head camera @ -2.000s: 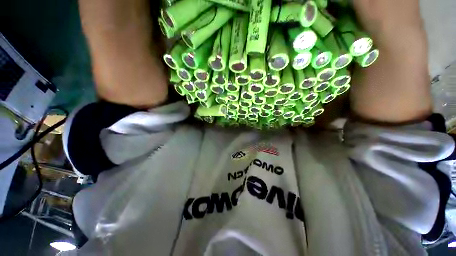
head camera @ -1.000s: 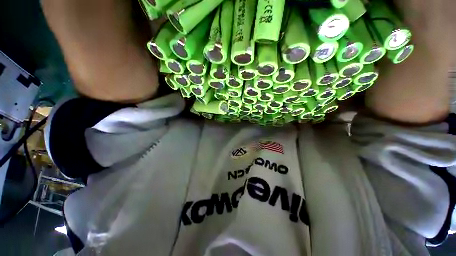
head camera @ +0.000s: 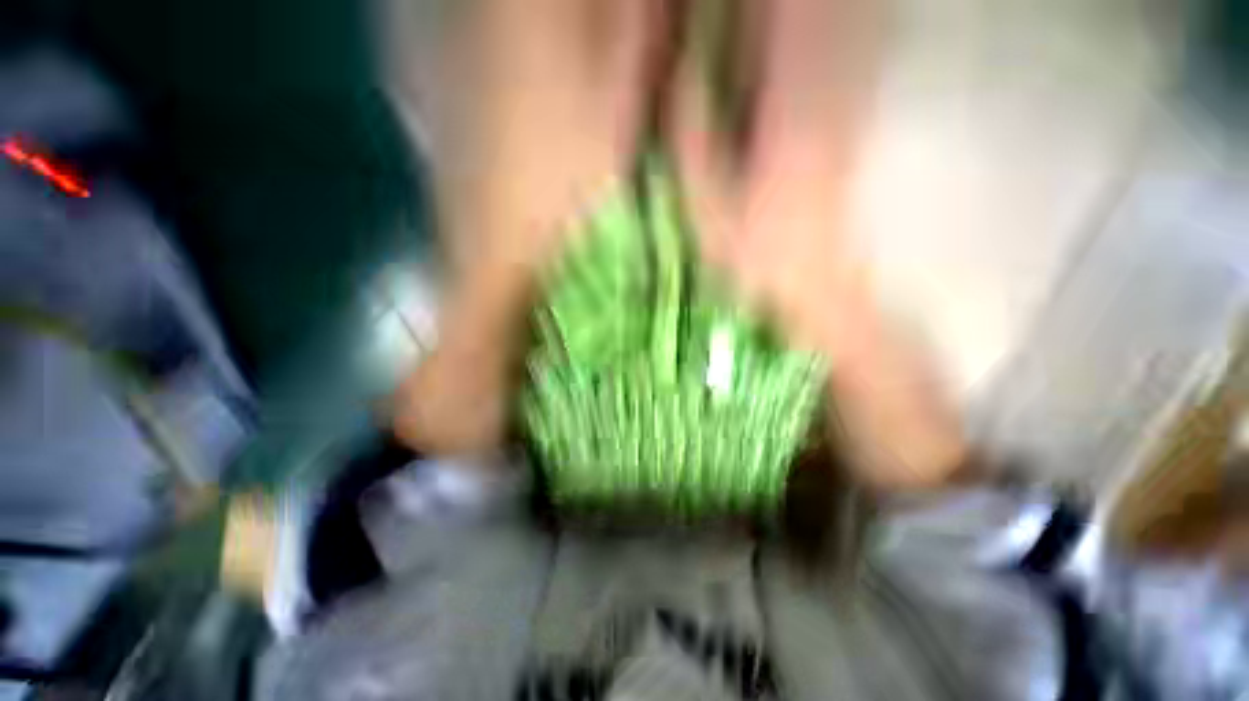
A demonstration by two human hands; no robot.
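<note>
The frame is strongly blurred. A large pile of bright green rechargeable batteries [head camera: 658, 425] lies between my forearms, close in front of my body. My left hand [head camera: 575, 123] is at the top left of the pile and my right hand [head camera: 788, 164] is at its top right. Both hands run up towards the top edge, close together, and their fingers are smeared by motion. Whether either hand grips a battery cannot be told. Thin dark streaks run between the hands above the pile.
A grey-white machine [head camera: 96, 260] with a red light streak and a yellowish tube stands at left. A dark green surface [head camera: 295, 178] lies beside it. A pale surface [head camera: 1000, 178] spreads at right. A brown box-like shape [head camera: 1185, 466] shows at the right edge.
The battery pile looks smaller and lower in view. My forearms are closer together, and my blurred hands now show near the top. More surroundings show on both sides.
</note>
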